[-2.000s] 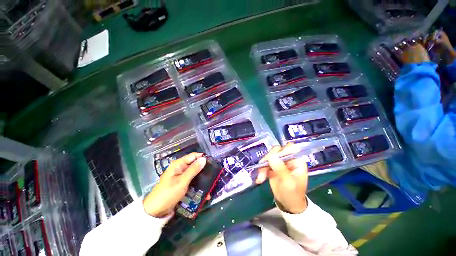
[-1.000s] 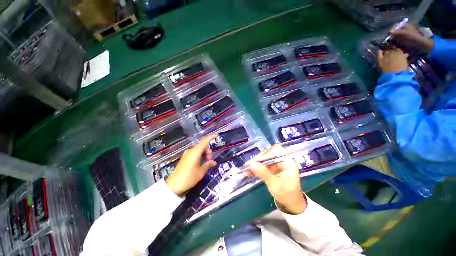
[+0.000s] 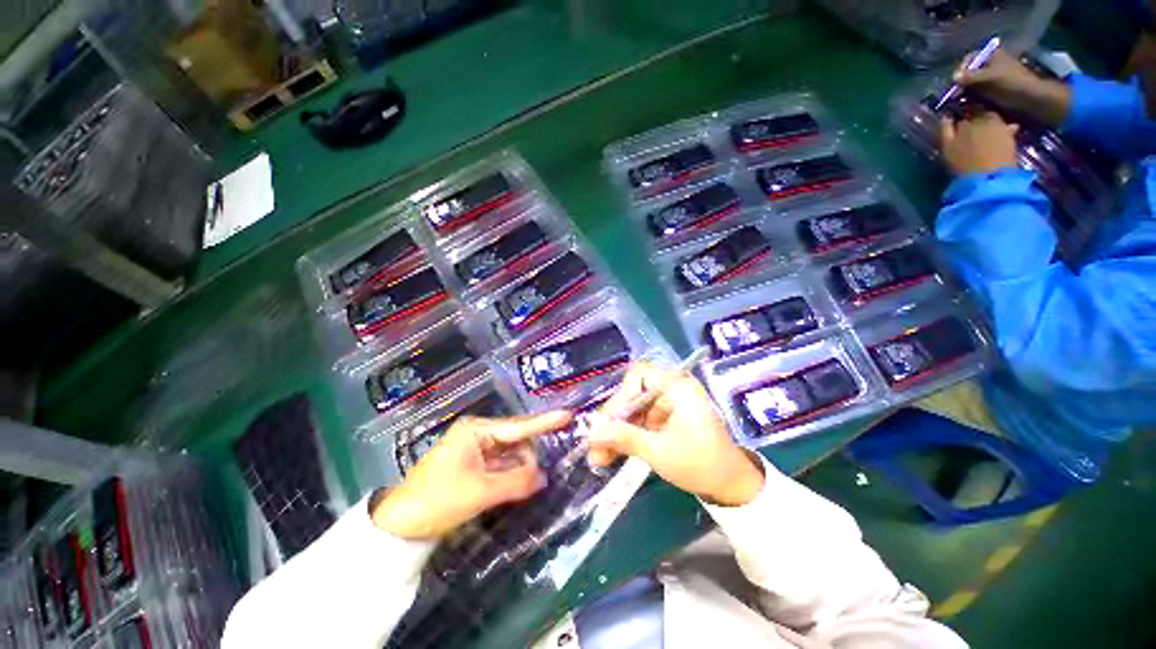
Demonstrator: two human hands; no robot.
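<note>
My right hand (image 3: 672, 431) holds pale tweezers (image 3: 644, 396) like a pen, their tip over a black gridded adhesive strip (image 3: 507, 533) across the near end of the left blister tray (image 3: 332, 332). My left hand (image 3: 467, 474) is just left of the tweezers, index finger stretched toward their tip. Its thumb and fingers are close together; whether they pinch the strip is unclear. Black phone half-assemblies (image 3: 573, 359) with red edges lie in the tray pockets. The nearest units are partly hidden by my hands and the strip.
A second blister tray (image 3: 811, 260) of units lies to the right. Spare strips (image 3: 285, 475) and stacked trays (image 3: 165, 545) are at left. A paper sheet (image 3: 241, 200) and a black object (image 3: 355, 117) lie farther back. A co-worker's blue sleeve (image 3: 1014, 266) and a blue stool (image 3: 932, 469) are at right.
The half-assembly held in my left hand two seconds ago is out of that hand; the upper left-column pocket area now shows a unit. Both hands have come together over the strip.
</note>
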